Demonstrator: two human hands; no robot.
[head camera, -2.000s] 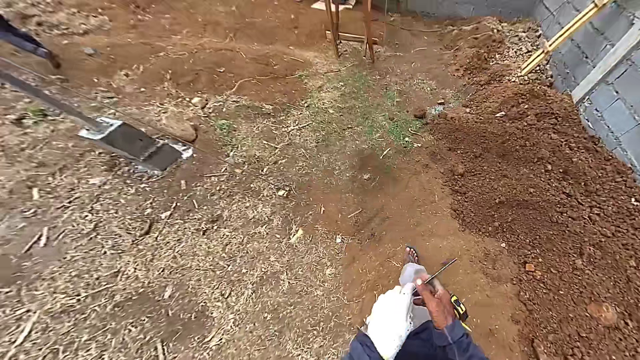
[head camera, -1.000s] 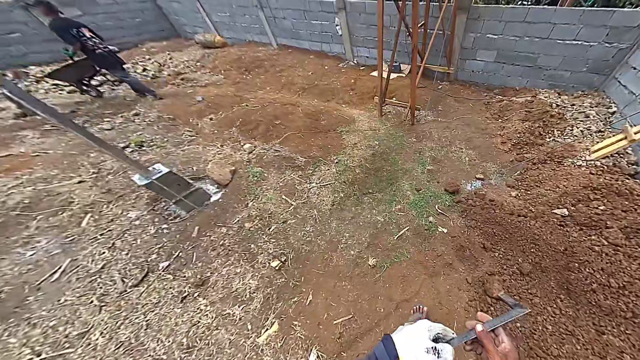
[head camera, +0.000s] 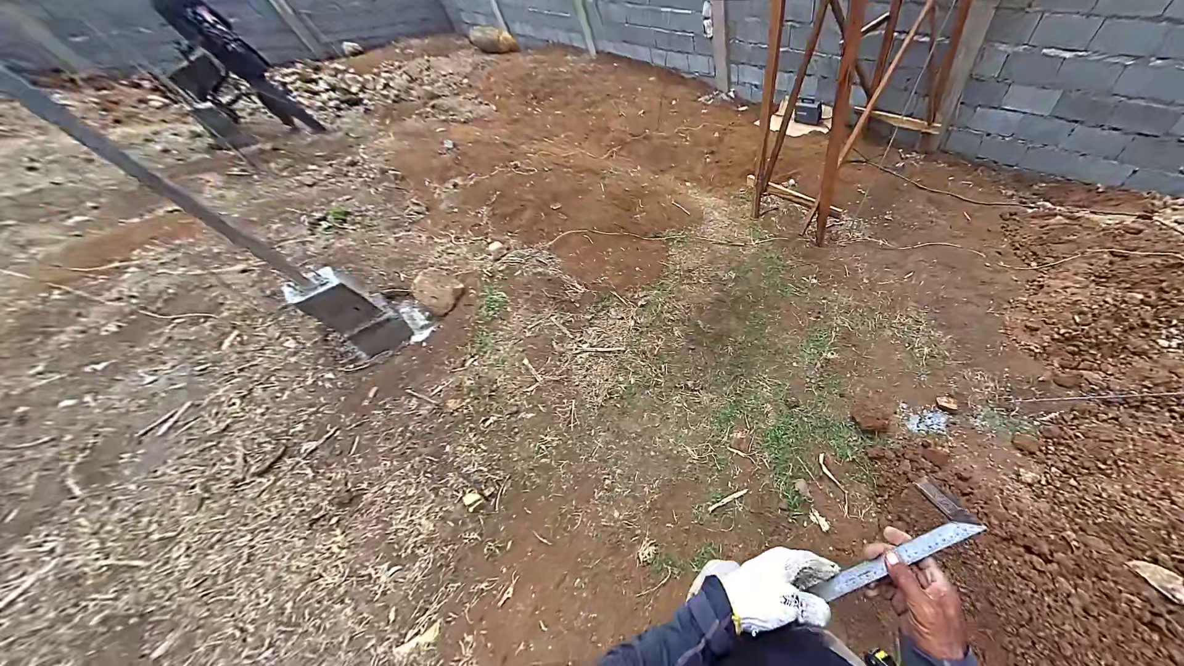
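Note:
At the bottom right, a flat metal try square (head camera: 902, 558) is held between both hands. My left hand (head camera: 775, 587), in a white work glove, closes around the near end of its long blade. My right hand (head camera: 916, 592) is bare and pinches the blade farther along, thumb on top. The square's short arm extends past my right hand over the reddish soil. Part of a black and yellow tool, possibly a tape measure (head camera: 879, 658), shows beside my right wrist.
A metal post rises from a concrete footing (head camera: 347, 310) beside a stone (head camera: 437, 291). Rust-brown frame legs (head camera: 839, 120) stand near the block wall (head camera: 1064, 92). Loose soil (head camera: 1110, 490) lies at right. A person (head camera: 231, 55) bends at a wheelbarrow (head camera: 199, 79) at upper left. Cords cross the ground.
The view has tilted up, showing more of the wall and frame. The square has turned more into view between my hands. The person at the wheelbarrow has come into fuller view since the earliest frame.

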